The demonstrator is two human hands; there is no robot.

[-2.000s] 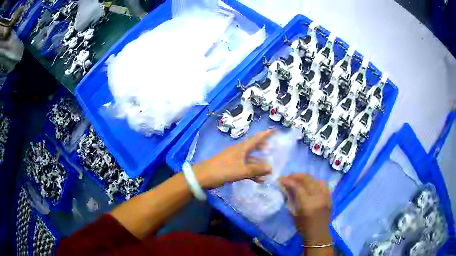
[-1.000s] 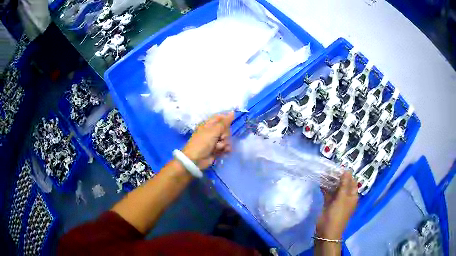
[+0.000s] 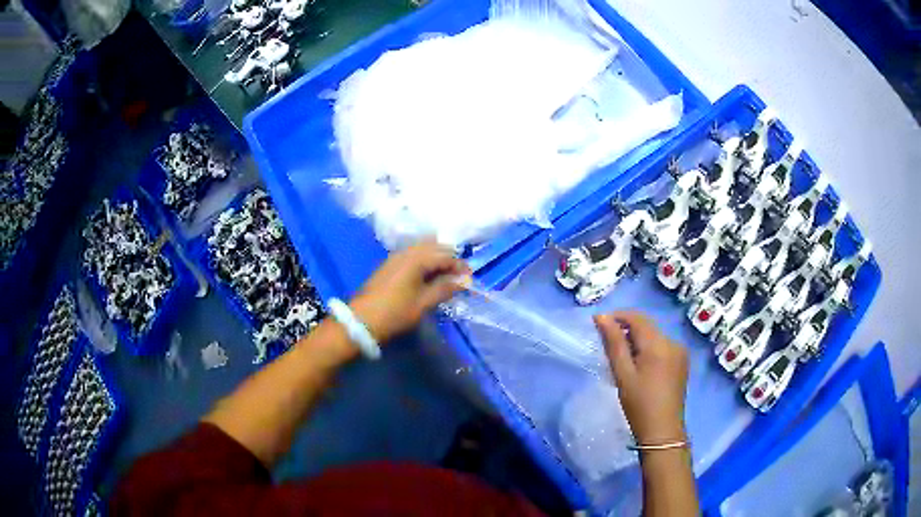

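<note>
My left hand pinches one end of a clear poly bag over the near left edge of the scooter tray. My right hand is at the bag's other end, and the film is stretched flat between the hands; it looks empty. White model scooters stand in tight rows in the blue scooter tray; the one at the row's left end is nearest my hands. Some loose clear bags lie in the tray below my right hand.
The white bag pile fills a blue tray beyond my left hand. Another blue tray at lower right holds bagged scooters. Floor crates with scooter parts stand at left. A green bench and white table are behind.
The view has shifted, so the trays sit further right. The crumpled bag between my hands is now stretched thin and straight. My right hand has come away from the scooter rows, nearer my left.
</note>
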